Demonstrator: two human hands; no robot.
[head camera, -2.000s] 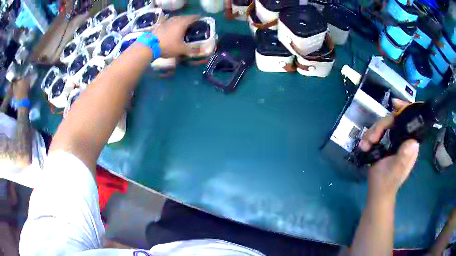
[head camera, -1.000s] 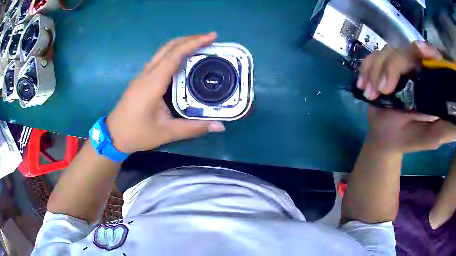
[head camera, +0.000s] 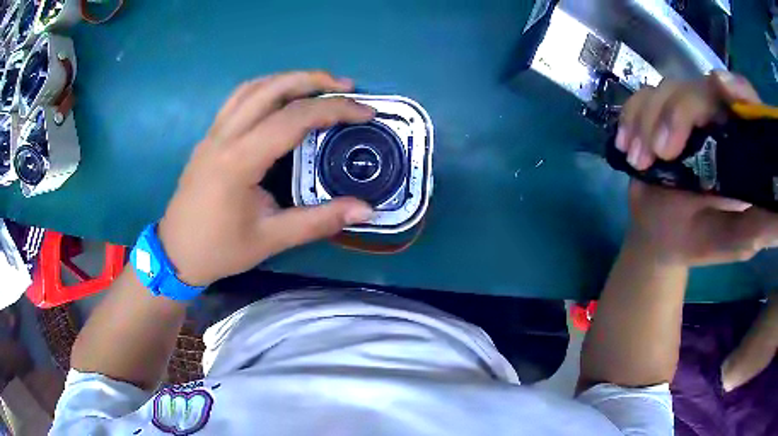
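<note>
A cream speaker unit (head camera: 422, 162) sits on the green bench in front of me, its open end up, with a round black driver (head camera: 362, 163) inside and a brown strap at its lower edge. My left hand (head camera: 256, 166) lies over the unit's left side, fingers on the top rim and thumb at the lower part of the opening. My right hand (head camera: 674, 170) holds a black electric screwdriver (head camera: 734, 162) with a yellow-orange strip, to the right of the unit and just in front of the screw feeder. The screwdriver's rear is cut off by the right edge.
The silver screw feeder (head camera: 567, 53) stands at the upper right. Open cream units (head camera: 53, 149) stand in rows at the left edge. A red stool (head camera: 72, 268) is below the bench at the left. A person in purple (head camera: 708, 375) is at the lower right.
The cream unit has come from the rows at the back to the bench in front of me. In the last second my left fingers moved further over its opening. The screwdriver stays by the feeder.
</note>
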